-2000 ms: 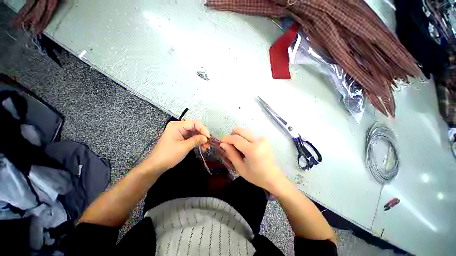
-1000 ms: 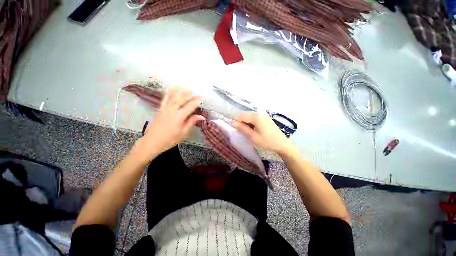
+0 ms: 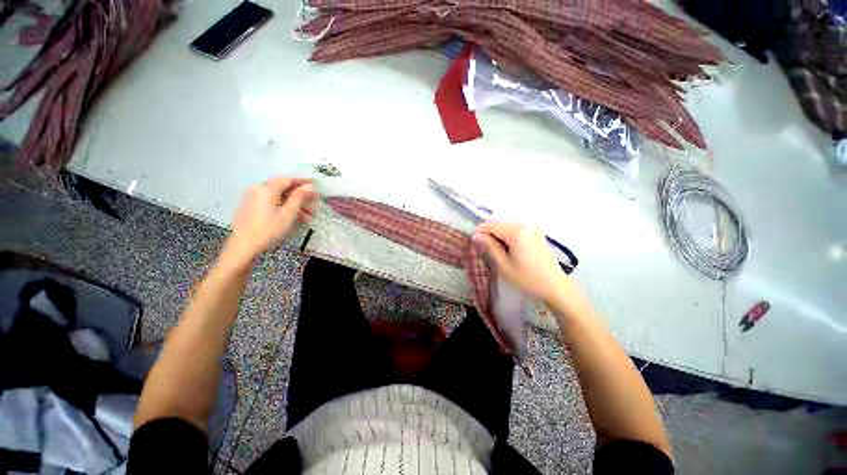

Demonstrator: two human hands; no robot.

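Note:
A brownish-red plaid strip (image 3: 399, 225) lies along the table's near edge, its tapered left end on the table. Its right part bends down over the edge, where a pale inner layer (image 3: 508, 311) shows. My right hand (image 3: 515, 258) grips the strip at the bend. My left hand (image 3: 272, 215) is just left of the strip's tip, fingertips pinched together; whether they hold thread or a needle is too small to tell. Shears (image 3: 457, 198) lie behind my right hand, partly hidden by it.
A large plaid bundle (image 3: 520, 37) lies at the far side with a red scrap (image 3: 455, 104) and clear plastic bag (image 3: 599, 125). Another bundle (image 3: 88, 70) and a black phone (image 3: 231, 29) are at the left. A grey coil (image 3: 671, 218) and small red snips (image 3: 754, 315) lie right.
The strip has come up from over my lap and is stretched along the table edge. My left hand has moved left off the strip; my right hand still grips it. The view has shifted.

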